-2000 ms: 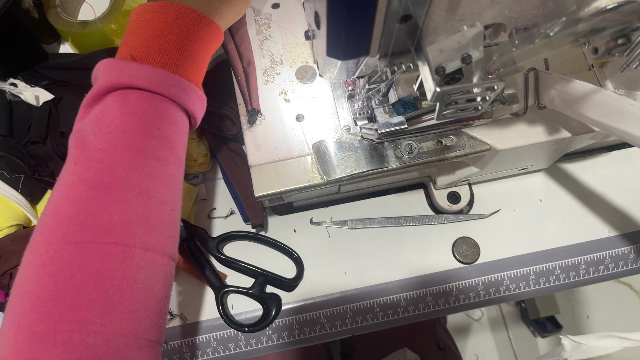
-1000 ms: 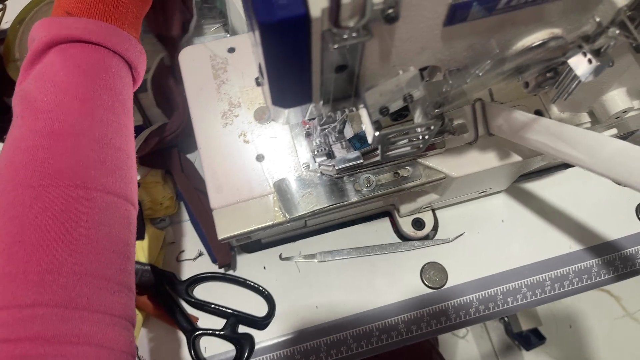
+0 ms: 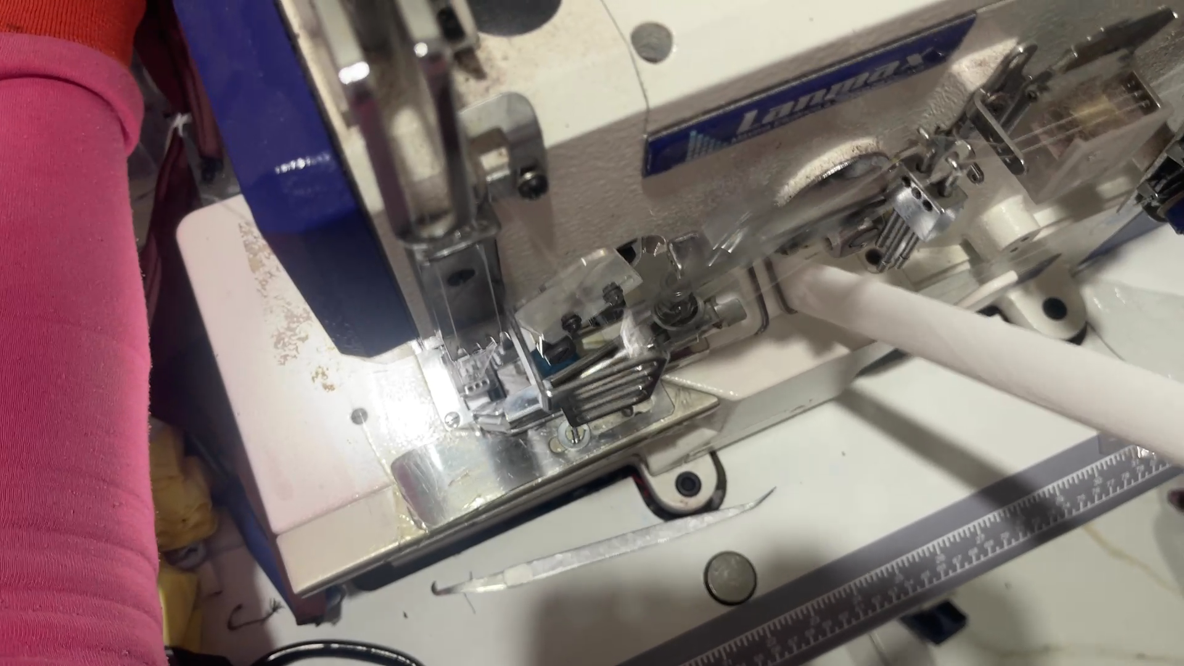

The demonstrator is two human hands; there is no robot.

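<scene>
An arm in a pink sleeve with a red cuff reaches up along the left edge; its hand is beyond the top of the view. My other hand does not show either. Beside the sleeve stands an industrial sewing machine (image 3: pixel 573 213) with a blue needle-side cover (image 3: pixel 287 176) and a metal presser foot (image 3: pixel 499 388) over the shiny needle plate (image 3: pixel 462 472). Metal tweezers (image 3: pixel 601 550) lie on the white table in front of the machine's base. A round, coin-like metal disc (image 3: pixel 731 578) rests to their right. Part of a black scissors handle (image 3: pixel 338 652) shows at the bottom edge.
A measuring scale strip (image 3: pixel 934 564) runs along the table's front edge. A pale tube-like bar (image 3: pixel 971 351) slants out from the machine to the right. Yellow cloth (image 3: pixel 180 490) and dark red fabric (image 3: pixel 171 213) are bunched at the left, by the sleeve.
The view has shifted to the right and up over the machine. The wrist that showed at the top two seconds ago is out of view, and most of the scissors have left the bottom edge.
</scene>
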